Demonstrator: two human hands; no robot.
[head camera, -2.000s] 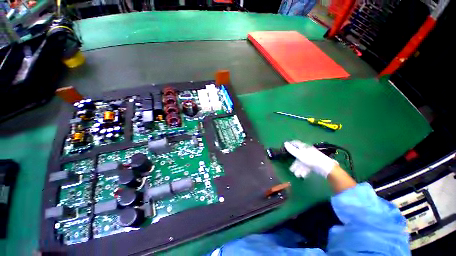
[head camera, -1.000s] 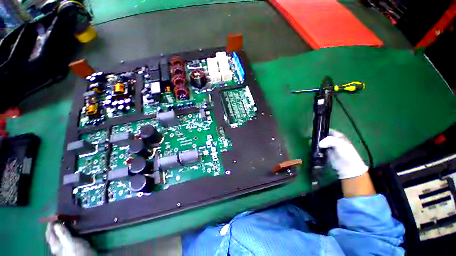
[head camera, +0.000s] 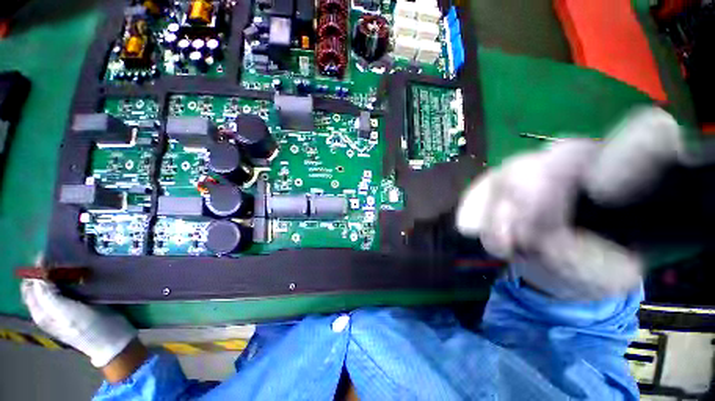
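The populated green circuit board (head camera: 313, 160) lies in its dark pallet (head camera: 227, 274), parts side up, with black round capacitors (head camera: 225, 200) at its middle and dark red toroidal inductors (head camera: 332, 39) at the top. My left hand (head camera: 78, 321), in a white glove, has its fingers on the orange-brown corner tab (head camera: 59, 274) at the pallet's near left corner. My right hand (head camera: 549, 211), gloved and blurred, is raised over the pallet's right side. It is closed around the thick black electric screwdriver (head camera: 651, 204), whose tip I cannot make out.
The thin shaft of a hand screwdriver (head camera: 541, 138) lies on the green mat behind my right hand, its handle hidden. A red flat sheet (head camera: 611, 43) is at the upper right. A black tray (head camera: 12, 102) is at the left edge. Yellow-black floor tape (head camera: 200, 345) shows below the bench.
My right hand has picked up the electric screwdriver and brought it towards the pallet's right side. My left hand has come in to the near left corner tab. The view has tipped down.
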